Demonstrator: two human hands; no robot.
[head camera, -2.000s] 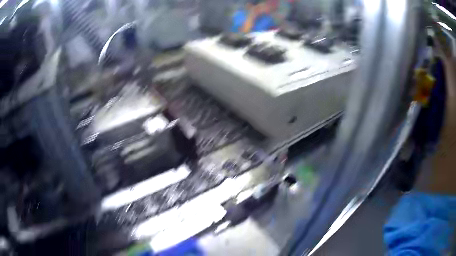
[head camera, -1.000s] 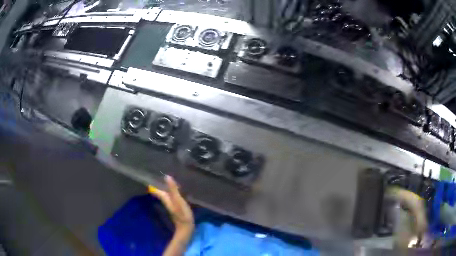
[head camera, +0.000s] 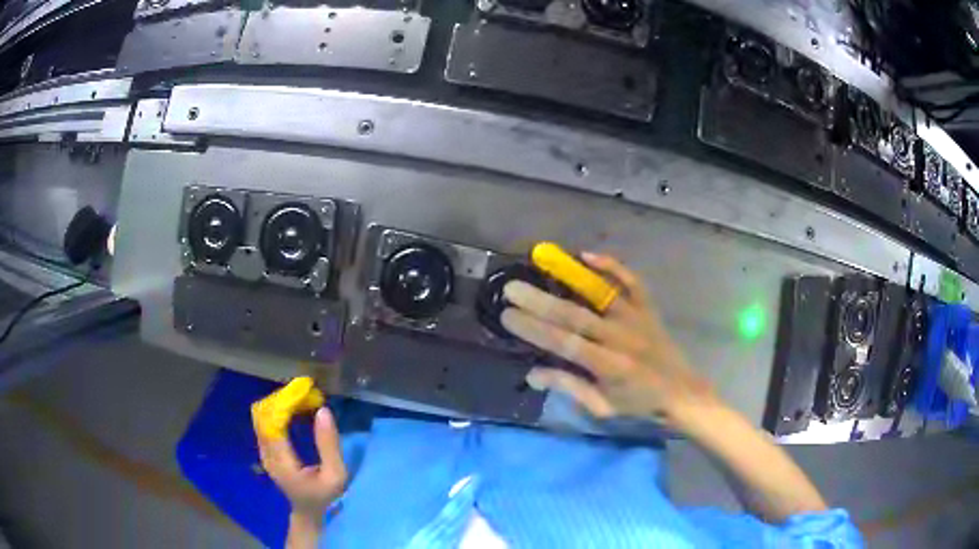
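Note:
Two dark fixtures lie on the grey bench, each with two round black speaker units along its far edge: the left fixture (head camera: 258, 309) and the middle fixture (head camera: 446, 370). My right hand (head camera: 617, 343) lies over the right end of the middle fixture, pale-tipped fingers partly covering its right speaker unit. One finger wears a yellow cot. Whether it grips the fixture is hidden. My left hand (head camera: 301, 456), with yellow cots, is at the bench's near edge below the left fixture, thumb apart from the fingers, holding nothing.
A metal rail (head camera: 429, 134) separates the bench from the green conveyor, which carries more fixtures (head camera: 553, 70). Fixtures turned sideways (head camera: 805, 349) stand at the bench's right end, beside a blue bin (head camera: 945, 370). A larger blue shape (head camera: 220, 456) is below the bench edge. A green light spot shows on the bench.
The view has come closer over the bench. My right hand has moved from the sideways fixtures at the right onto the middle fixture. My left hand remains near the bench's near edge.

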